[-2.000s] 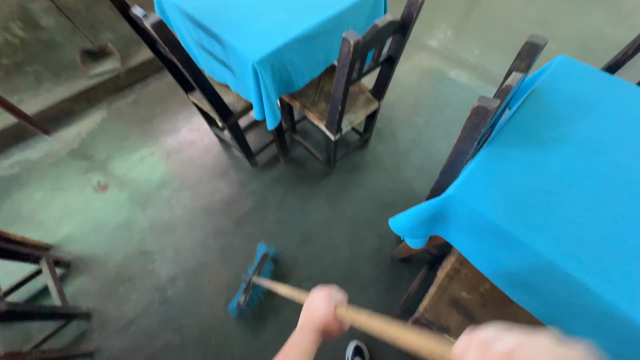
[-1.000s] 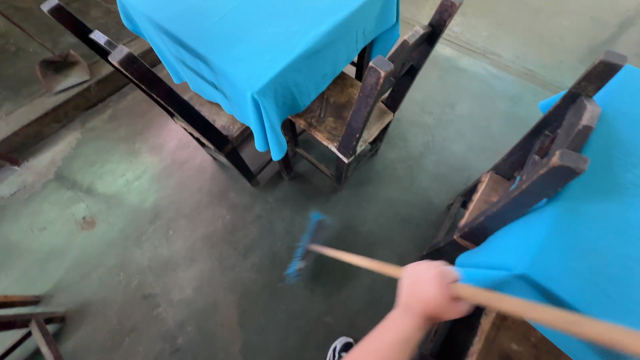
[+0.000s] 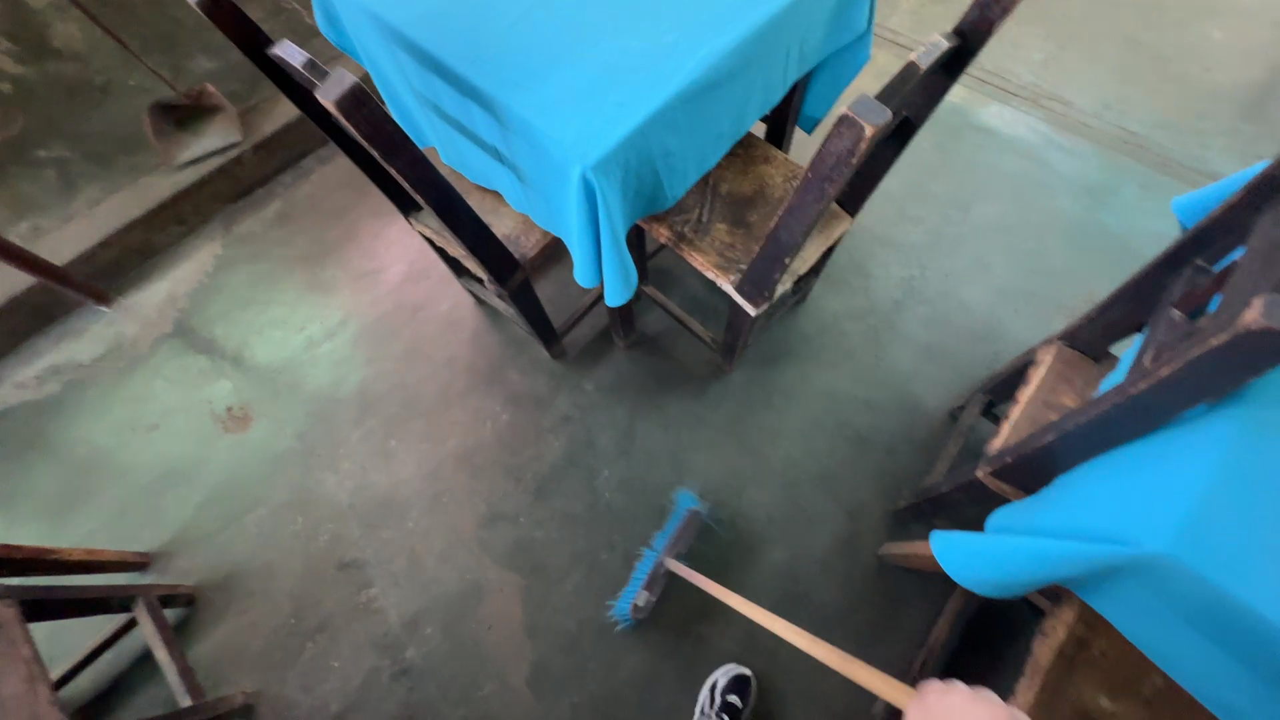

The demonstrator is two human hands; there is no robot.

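One of my hands (image 3: 962,700), cut off by the bottom edge right of centre, grips the pale wooden handle (image 3: 790,628) of a push broom. Which hand it is does not show for certain, though it seems to be my left. The broom head (image 3: 660,560), with blue bristles, rests on the dark green-grey floor below the middle of the view. My other hand is out of the picture. A sneaker (image 3: 727,692) shows at the bottom edge, just left of the handle.
A table with a blue cloth (image 3: 560,90) stands ahead, dark wooden chairs (image 3: 750,200) at its sides. Another blue-clothed table (image 3: 1180,520) with chairs is at right. A chair or stool frame (image 3: 90,590) is lower left. A long-handled dustpan (image 3: 195,125) leans back left.
The hand on the handle has moved down toward the bottom edge. Two seconds ago a second hand showed on the handle; it has since left the view. The broom head has shifted on the floor.
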